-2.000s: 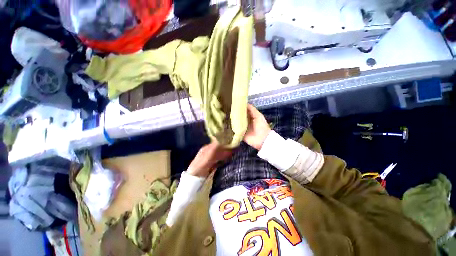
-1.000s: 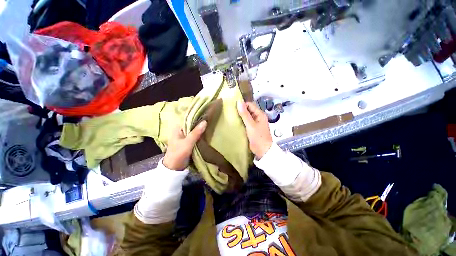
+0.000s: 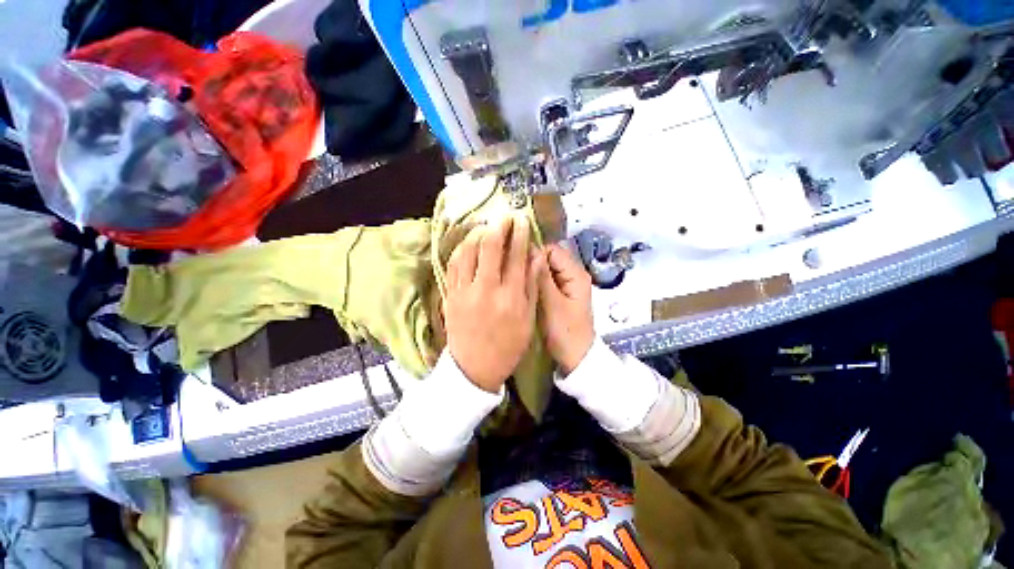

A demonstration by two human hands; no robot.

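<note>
A yellow-green knit garment (image 3: 291, 276) lies across the front of the machine table, one sleeve stretched to the left. Its edge runs up to the presser foot (image 3: 517, 189) of the white sewing machine (image 3: 678, 145). My left hand (image 3: 489, 300) lies palm down on the cloth just below the foot, fingers pointing at it. My right hand (image 3: 569, 309) is right beside it, fingertips on the cloth's right edge, its thumb side against the left hand. The cloth under both hands is hidden.
A red bag (image 3: 261, 122) and a clear bag with dark contents (image 3: 139, 150) lie behind left. Orange-handled scissors (image 3: 842, 467), a thin metal tool (image 3: 828, 365) and a green cloth pile (image 3: 943, 506) lie on dark cloth at right. Brown tape (image 3: 721, 298) is stuck along the table edge.
The garment has gone from over my lap up to the presser foot. My left hand has since moved right and up, from pinching the folds to lying flat on the cloth; my right hand stays close.
</note>
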